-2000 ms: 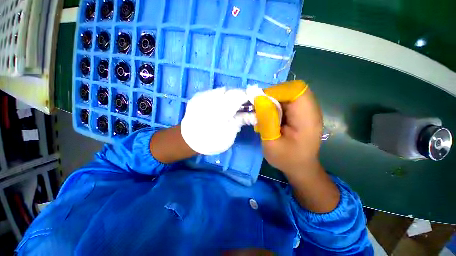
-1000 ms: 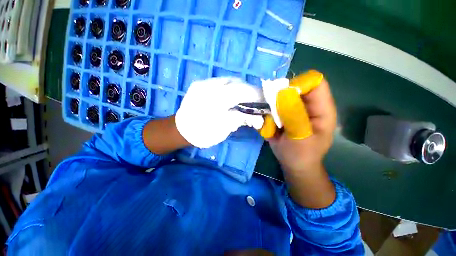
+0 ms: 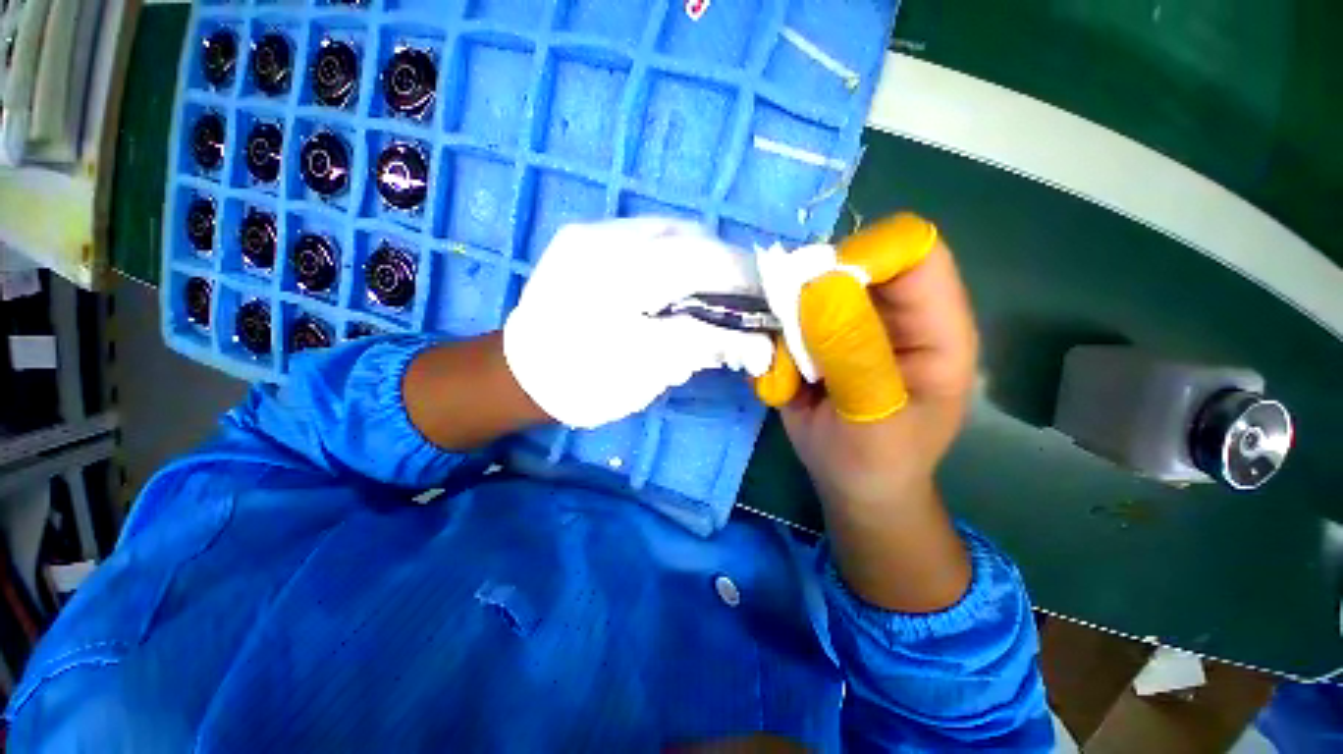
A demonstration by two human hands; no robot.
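Observation:
My left hand, in a white glove, is shut on a small round black part, seen nearly edge-on. My right hand, bare with yellow finger cots, pinches a white wiping cloth against the part's right side. The cloth and fingers hide that side. Both hands are above the light-blue compartment tray. Several glossy black parts sit in the tray's left columns, one per compartment.
A squarish translucent bottle with a silver top lies to the right on the dark green surface. A pale edge strip curves behind it. White trays are at the far left. Two thin white strips lie in the blue tray's right compartments.
The cloth and right fingers have shifted from covering most of the part to its right side, so more of the part shows. The tray and bottle appear slightly further left in view.

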